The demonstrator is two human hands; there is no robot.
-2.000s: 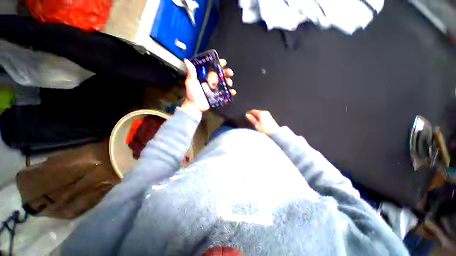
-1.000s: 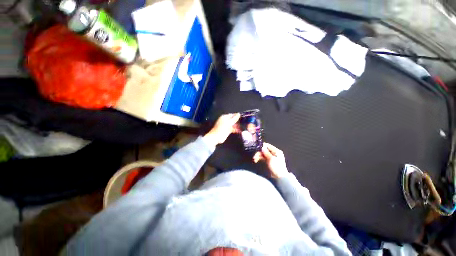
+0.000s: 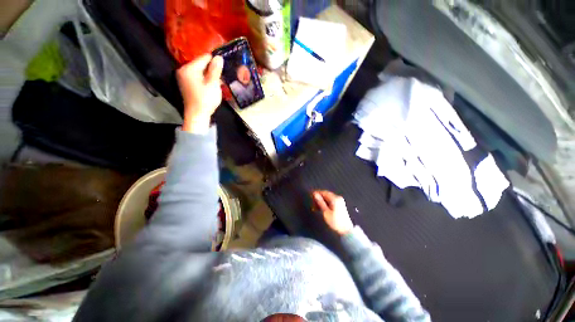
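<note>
A black smartphone (image 3: 241, 72) with a lit screen is at the upper left, its lower corner over the cabinet top and beside the red bag. My left hand (image 3: 202, 88) grips its left edge. My right hand (image 3: 333, 210) is over the near left part of the black ribbed table cover (image 3: 403, 245), with its fingers loosely curled. I see nothing in it, but its palm side is hidden. A fanned pile of white cloth pieces (image 3: 419, 141) with dark bands lies on the table.
The small cabinet (image 3: 318, 116) with a blue front holds a green-labelled bottle (image 3: 270, 31) and white paper with a blue pen. The red bag (image 3: 205, 25) is beside them. A cream bucket (image 3: 129, 204) stands on the floor. A grey padded arm (image 3: 466, 63) is behind the table.
My left hand has carried the phone left and up to the cabinet beside the red bag. My right hand has parted from the phone. The view has shifted left, and the iron has left the picture.
</note>
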